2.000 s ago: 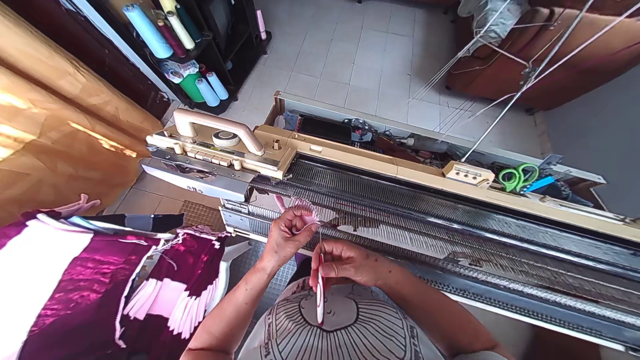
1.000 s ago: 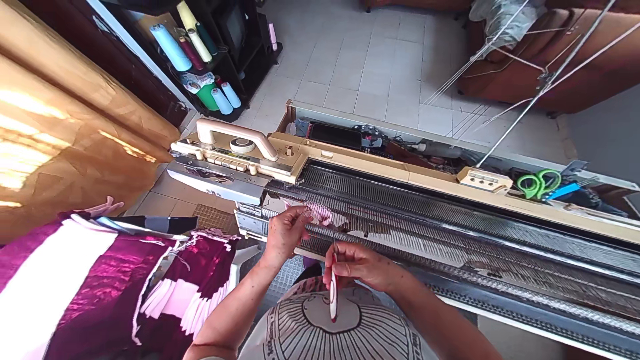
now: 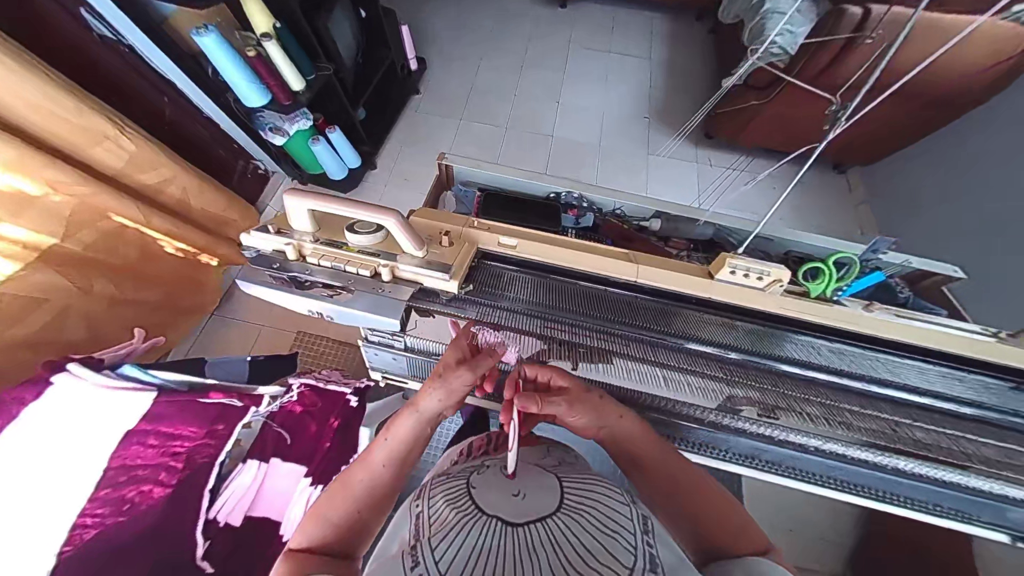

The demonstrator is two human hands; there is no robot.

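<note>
A small piece of pink knitting is pinched in my left hand, in front of the needle bed of a knitting machine. My right hand is shut on a slim white-handled tool, whose upper end meets the right edge of the knitting. Fingers hide the tool's tip, so its kind is not clear. The machine's carriage, with a beige handle, sits at the left end of the beds.
Purple and pink knitted pieces lie at the lower left. Behind the machine, an open tray holds tools, near green-handled scissors and a blue-handled tool. Yarn cones stand on a black shelf. A tension mast rises at right.
My left hand and the pink knitting have come closer to the tool in my right hand, and the tool's end now meets the knitting. The view has shifted somewhat.
</note>
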